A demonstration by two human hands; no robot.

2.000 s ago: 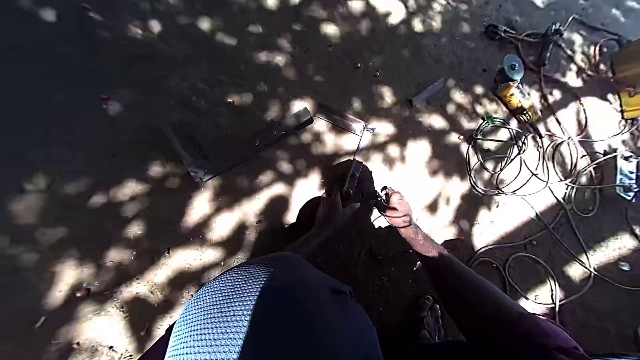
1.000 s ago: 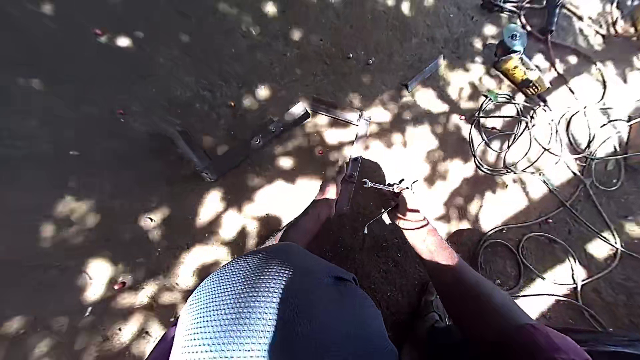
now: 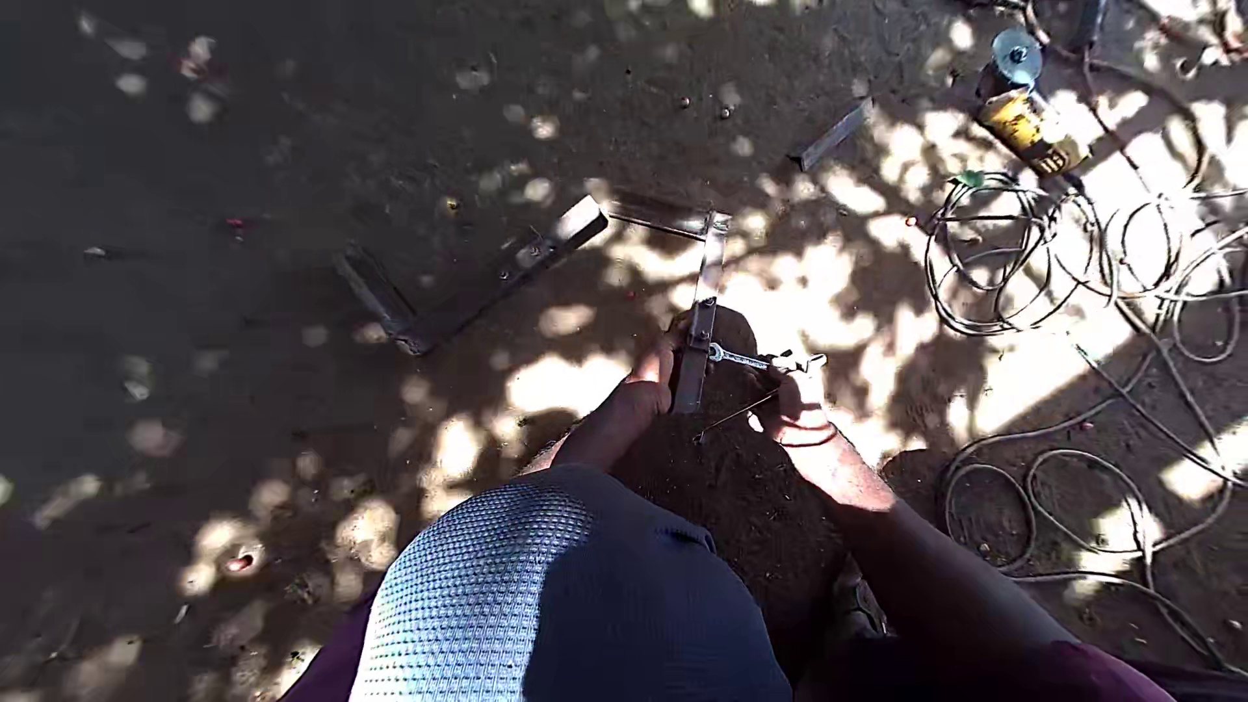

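My left hand (image 3: 651, 383) holds a metal bar (image 3: 692, 375) of a jointed metal frame, close to a bolted joint. In my right hand (image 3: 798, 395) is a wrench (image 3: 738, 359), its jaw pointing left and at the bolt on the bar's right side; whether it grips the bolt cannot be told. A thin rod or wire (image 3: 736, 413) also sticks out from my right hand, down and to the left. From the bar the frame runs up to a corner, then left along another metal bar (image 3: 658, 214) to a longer dark bar (image 3: 517, 268) on the ground.
A yellow angle grinder (image 3: 1032, 127) with a pale disc lies at the upper right. Coiled cables (image 3: 994, 327) spread over the ground at the right. A short metal piece (image 3: 832, 135) lies beyond the frame. My knee in grey-blue cloth (image 3: 575, 585) fills the lower middle.
The wrench, not distinct two seconds ago, now shows clearly between my right hand and the bar. Its jaw has come closer to the bolted joint since one second ago.
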